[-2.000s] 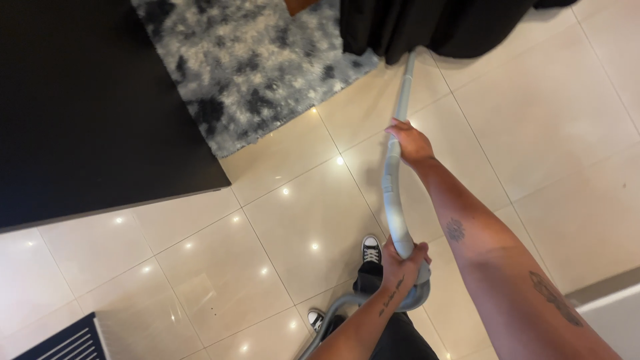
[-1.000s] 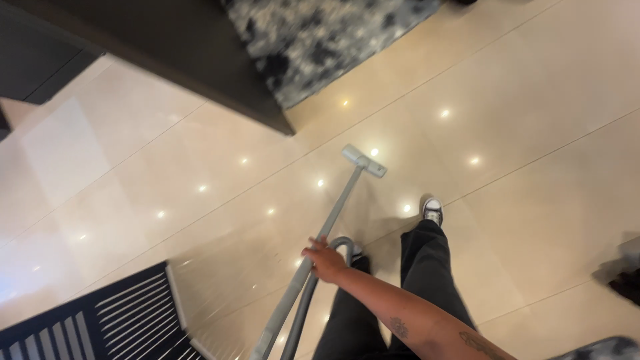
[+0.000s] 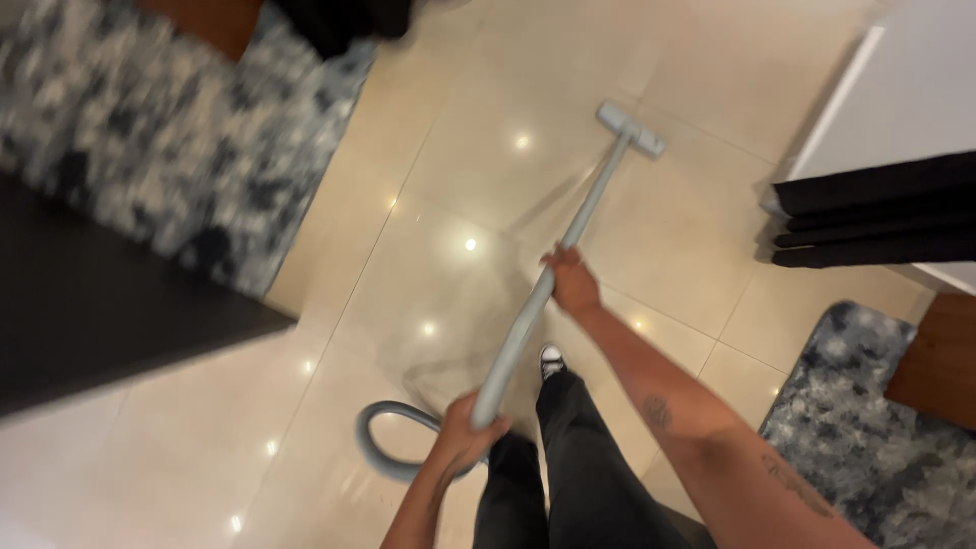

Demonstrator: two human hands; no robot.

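Observation:
My left hand grips the lower end of a grey vacuum cleaner wand, close to where the hose joins. Farther up the tube, my right hand is closed around it. The wand slants up and to the right to a light grey floor nozzle, which rests on the glossy beige tiles. A grey corrugated-looking hose loops out on the left of my left hand. The body of the vacuum cleaner is not in view.
A blue-grey patterned rug lies at upper left beside a dark furniture panel. Black curtains hang at the right by a white surface. A second patterned rug with a brown wooden piece lies lower right.
The view has turned strongly. One second ago only one hand showed on the wand; now both hold it. The nozzle, over tiles near the dark panel then, is now on tiles farther from it.

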